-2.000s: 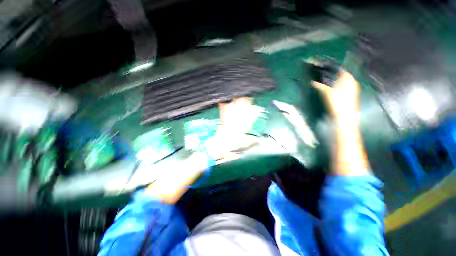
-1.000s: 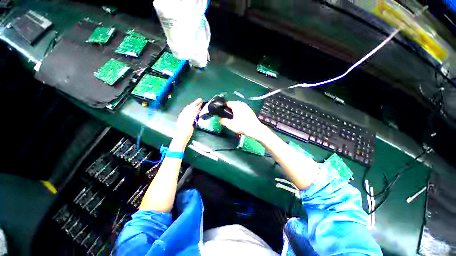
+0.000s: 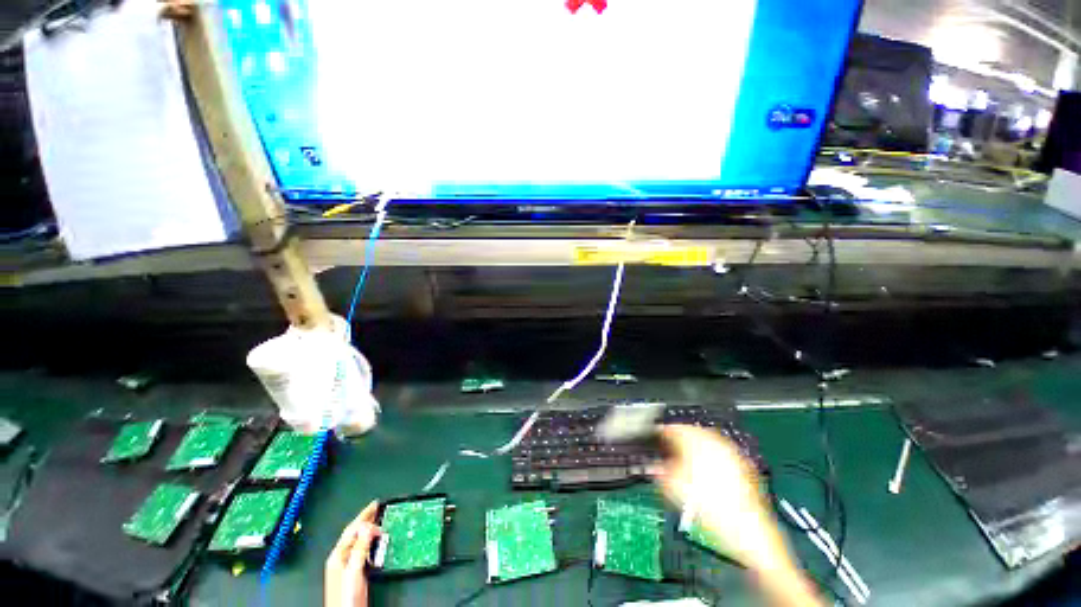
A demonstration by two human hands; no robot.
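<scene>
My left hand [image 3: 349, 562] is at the bottom, cut off by the picture's edge, its fingers gripping the left edge of a black-framed green circuit board [image 3: 411, 534]. My right hand [image 3: 715, 484] is blurred above the keyboard's right part. It grips a blurred dark and grey thing, which looks like the barcode scanner [image 3: 634, 423]. Two green circuit boards stand out to the right of the framed one, one at the middle [image 3: 520, 541] and another beside it [image 3: 628, 537]. A further board [image 3: 702, 531] is partly hidden by my right hand.
The black keyboard [image 3: 575, 448] lies behind the boards. More boards lie on a black mat [image 3: 71, 510] at left. A blue coiled cord [image 3: 311, 474] hangs past a white wrapped bundle [image 3: 311, 377]. A white cable [image 3: 611, 320] hangs over the keyboard. The monitor [image 3: 522, 95] shows a red cross.
The view has swung up to the monitor. My right hand has moved away from my left hand, carrying the dark thing over the keyboard. The framed board is now at the row's left end.
</scene>
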